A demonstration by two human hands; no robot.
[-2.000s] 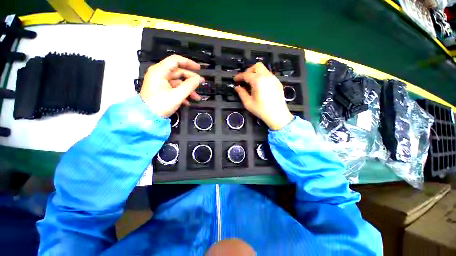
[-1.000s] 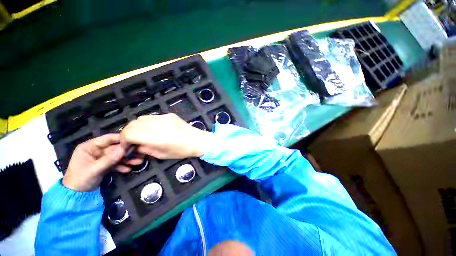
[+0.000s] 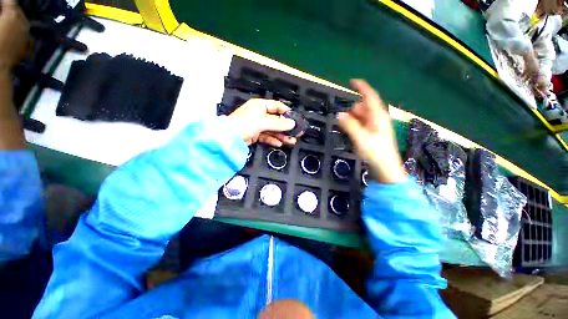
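Observation:
The dark foam tray [image 3: 283,216] lies in front of me, with ringed watch heads [image 3: 311,164] in its lower pockets and black straps across its upper pockets. My left hand [image 3: 261,123] is over the middle of the tray and holds a dark round watch head [image 3: 296,123] between thumb and fingers. My right hand [image 3: 369,133] is raised over the tray's right part, blurred, with thumb and index finger apart and nothing seen between them. Whether a strap is attached to the held watch head cannot be told.
A black strap pile [image 3: 119,91] lies on a white sheet [image 3: 194,78] at left. Clear bags of straps [image 3: 493,205] and a second tray [image 3: 534,224] are at right. Another person's arm [image 3: 11,81] is at far left. Cardboard boxes [image 3: 492,288] stand lower right.
The view has swung back from the right. My hands were together over the tray; now my right hand is apart, to the right, and my left hand shows a watch head.

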